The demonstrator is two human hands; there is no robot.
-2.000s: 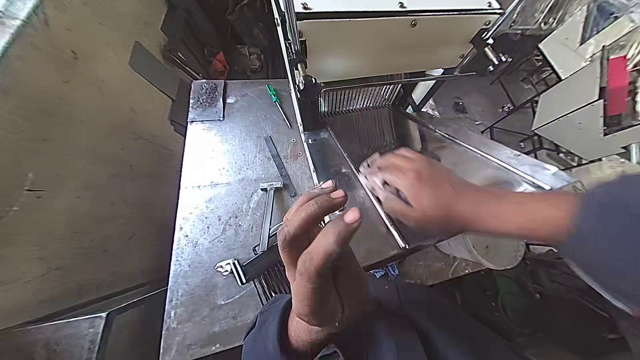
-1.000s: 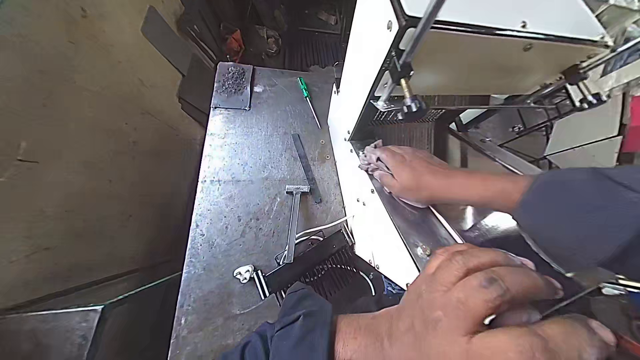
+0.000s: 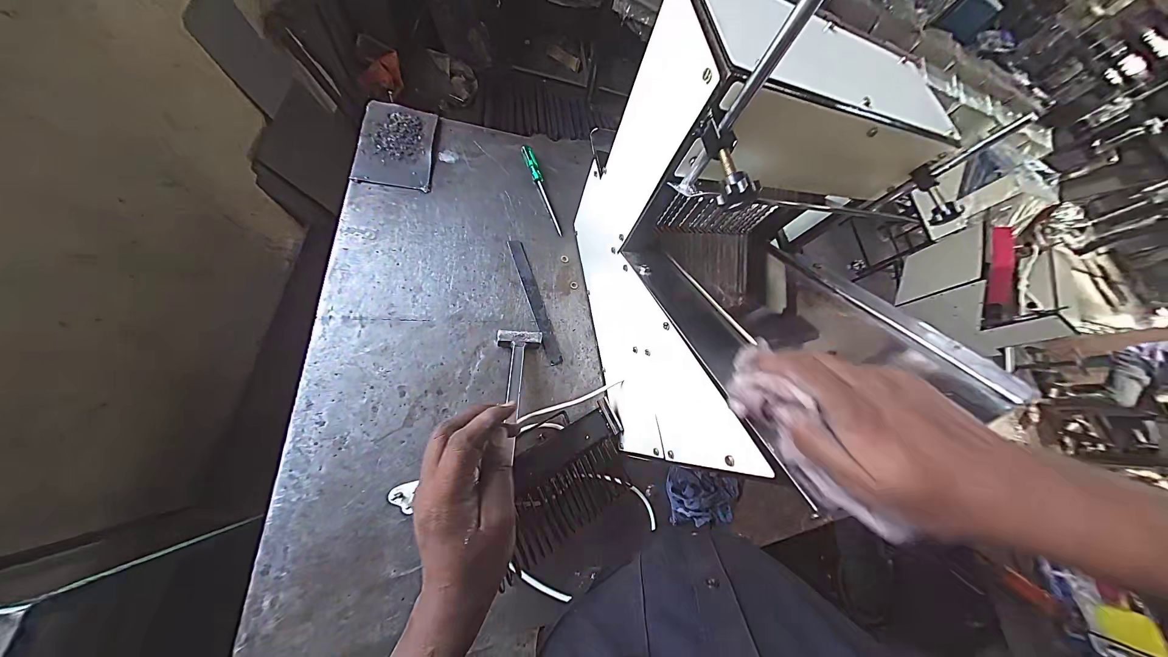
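My right hand point(image 3: 876, 438) presses a crumpled, pale cloth point(image 3: 785, 401) against the lower edge of a white-panelled machine point(image 3: 675, 374); motion blurs both. Beyond the cloth lie the machine's dark slatted part point(image 3: 716, 246) and a shiny metal tray point(image 3: 876, 328). My left hand point(image 3: 470, 484) is at the lower middle, over the steel table, beside a T-shaped metal tool point(image 3: 518, 339) and a white cable point(image 3: 570, 401). Its fingers are partly bent, and whether they hold anything is unclear. Below the cable sits a black finned part point(image 3: 566, 502).
On the steel table point(image 3: 392, 365) lie a green-handled screwdriver point(image 3: 532, 164), a dark flat metal strip point(image 3: 534, 301) and a plate with dark shavings point(image 3: 399, 141). A blue cloth point(image 3: 703, 495) is below the machine. Threaded rods with black knobs point(image 3: 737, 187) project above the slats.
My left hand has moved left, from the lower right to over the table. My right hand has brought the cloth down along the machine's edge, towards my body.
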